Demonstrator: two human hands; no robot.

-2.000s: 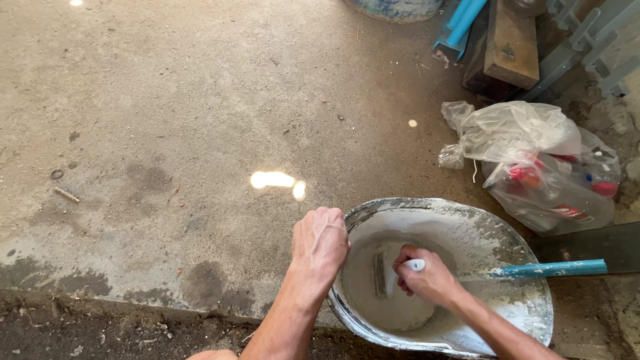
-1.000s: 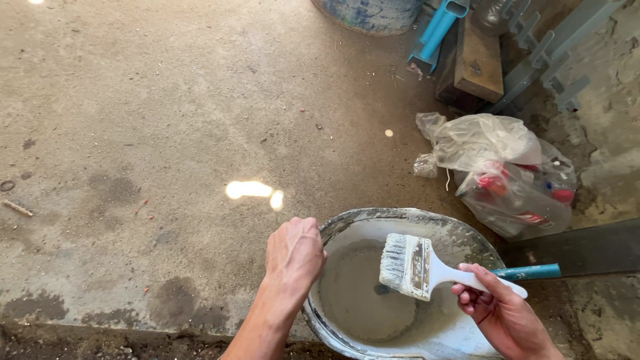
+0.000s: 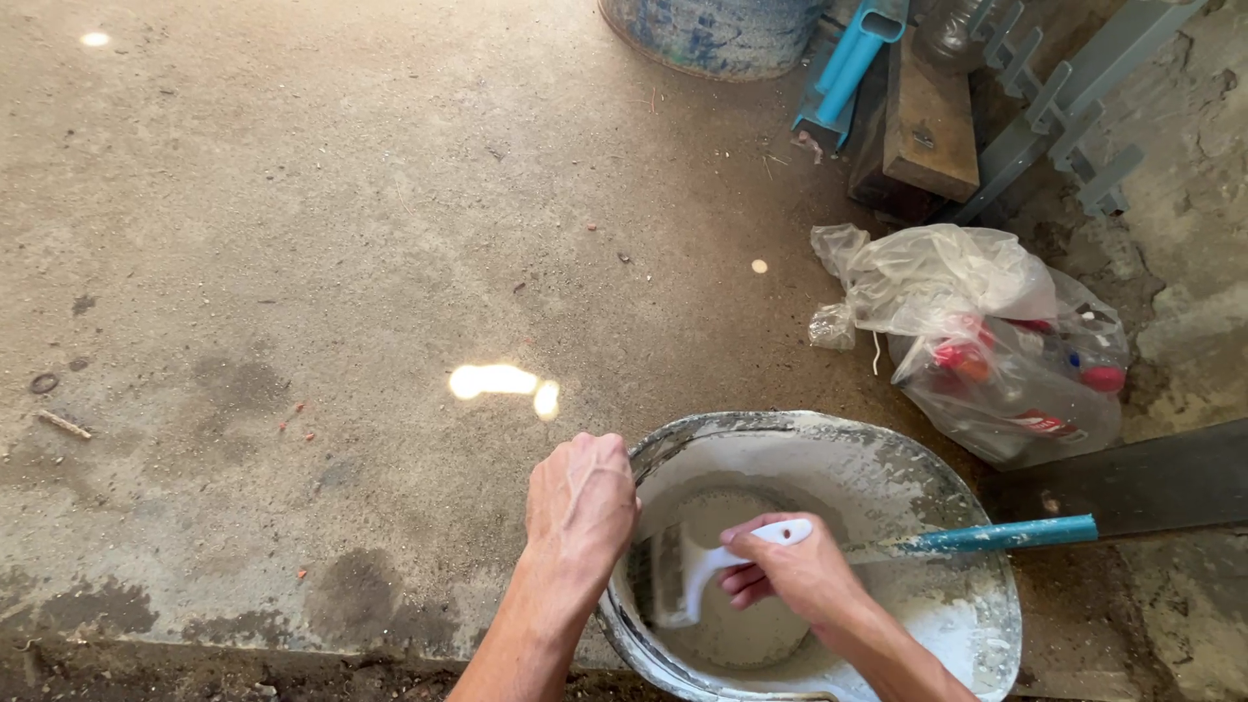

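Observation:
A paint-crusted bucket (image 3: 936, 468) with an oval rim stands at the bottom right, holding greyish-white liquid. My left hand (image 3: 585, 497) grips its left rim, fingertips hidden over the edge. Inside the bucket, my right hand (image 3: 790, 565) holds the white handle of a flat paintbrush (image 3: 707, 575). The brush head is blurred near the left inner wall; whether its bristles touch the liquid I cannot tell. A blue stick (image 3: 1014, 533), spattered with white, rests across the bucket's right rim, its lower end inside.
Clear plastic bags (image 3: 1004, 361) with red-capped bottles lie right of the bucket on the concrete floor. Beyond are a wooden block (image 3: 931, 136), blue metal channel pieces (image 3: 848, 73), a grey metal rack (image 3: 1053, 97) and a stained drum (image 3: 726, 34). A dark board (image 3: 1141, 478) lies beside the bucket.
The paintbrush, raised over the bucket a second ago with its bristles showing, is now lowered inside it in my right hand. My left hand stays on the rim.

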